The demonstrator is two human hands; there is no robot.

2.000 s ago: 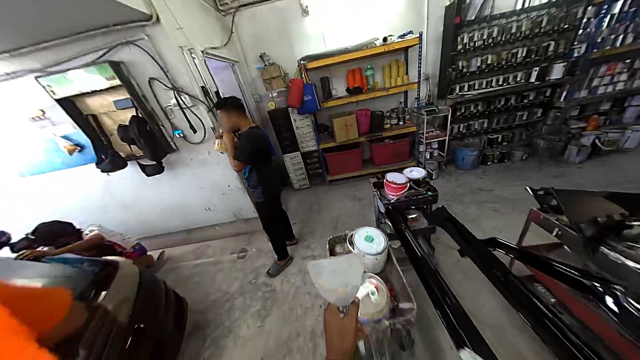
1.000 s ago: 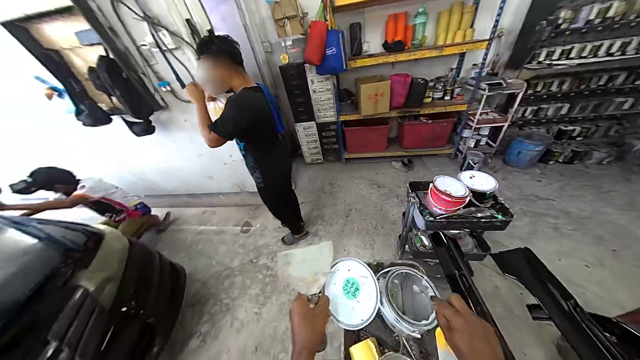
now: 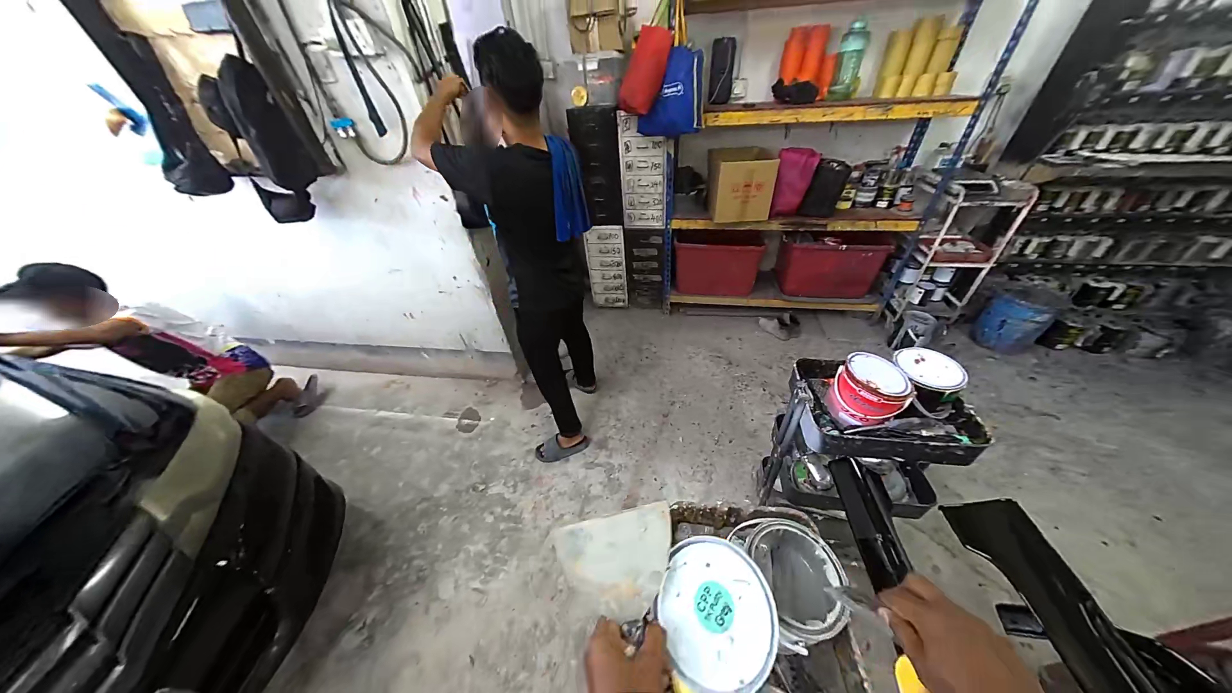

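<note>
At the bottom centre, my left hand (image 3: pixel 628 656) grips a pale flat mixing board (image 3: pixel 616 551) by its lower end. The white round lid (image 3: pixel 716 616) with a green patch of writing lies against that hand; whether the hand also holds it, I cannot tell. Just right of the lid stands an uncovered can (image 3: pixel 797 577) with grey contents. Over the can's right edge, my right hand (image 3: pixel 948 630) holds a thin, blurred tool (image 3: pixel 852 599), its tip near the rim.
A wheeled cart (image 3: pixel 895 448) carries a red can (image 3: pixel 866 390) and a dark can (image 3: pixel 931 377). Glossy black panels (image 3: pixel 1044 577) stand at the right. A person in black (image 3: pixel 529 221) stands by the wall; another crouches (image 3: pixel 183 356) beside a dark car bumper (image 3: pixel 231 558).
My right hand has come into view since the oldest frame. The lid, on top of the can earlier, is now off and beside it. The view has shifted closer to the standing person.
</note>
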